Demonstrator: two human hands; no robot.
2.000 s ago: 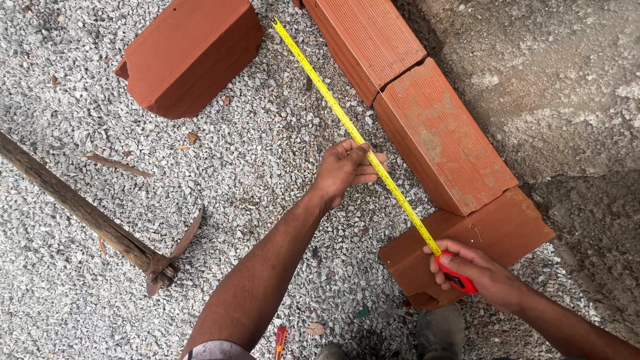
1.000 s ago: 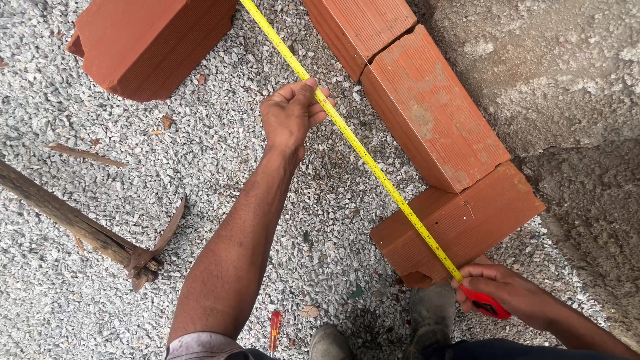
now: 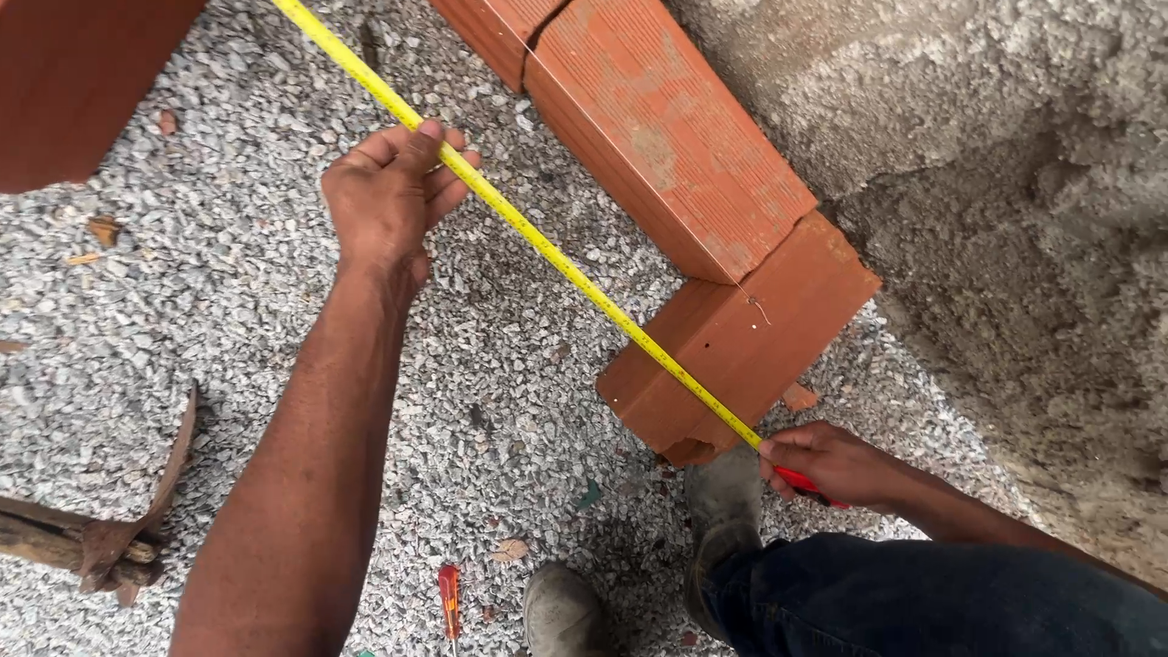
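Observation:
A yellow tape measure blade [image 3: 584, 281] runs diagonally from the top left down to its red case [image 3: 808, 486] at the lower right. My left hand [image 3: 392, 187] pinches the blade between thumb and fingers in the upper part of the view. Around the red case my right hand [image 3: 821, 464] is closed. The blade passes over the near end of a hollow clay brick [image 3: 776, 319] lying crosswise. Against that one's upper side a ribbed clay brick [image 3: 675, 137] is set, with a thin string along its edge.
Another clay brick [image 3: 82, 82] lies at the top left. A pick-like tool with a wooden handle [image 3: 41, 534] rests on the gravel at the left. A screwdriver with a red handle [image 3: 448, 593] lies near my boots [image 3: 561, 611]. Rough concrete [image 3: 1004, 228] borders the bricks at the right.
The view has come closer and moved over the lower bricks. Both hands keep hold of the tape, and the blade's far end, seen two seconds ago, is now out of view.

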